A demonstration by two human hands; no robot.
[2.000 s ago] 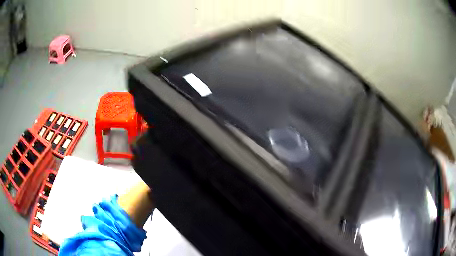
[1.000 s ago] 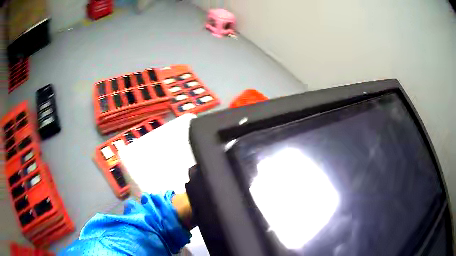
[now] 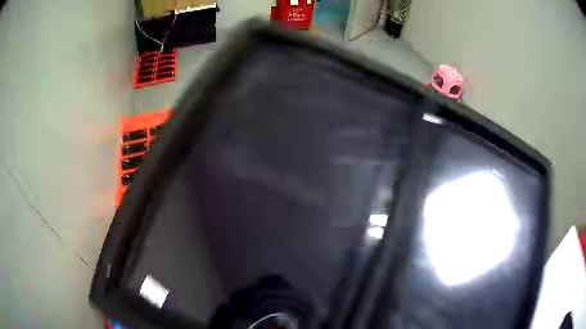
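Observation:
A black two-compartment tray [image 3: 411, 160] fills most of the view, tilted, close in front of me. Its divider runs down right of the middle. A dark glossy panel [image 3: 289, 141] lies in the left compartment and another [image 3: 443, 302] in the right one, with a bright light reflection. Small white labels show near the lower left and beside the divider. My left hand is not visible; only a scrap of blue sleeve shows under the tray's lower left corner. My right hand is not visible either. The tray hides what is below it.
Red phone trays [image 3: 138, 121] lie on the floor at left, partly hidden, with another red tray [image 3: 155, 68] behind. A cardboard-topped black box [image 3: 186, 29] and a red box [image 3: 293, 14] stand at the back. A pink stool [image 3: 447, 81] is by the right wall. Pale walls flank both sides.
The view has turned left. The tray now spans the middle with both compartments showing. My left wrist and most of the blue sleeve have gone out of sight, and the white surface beside them too.

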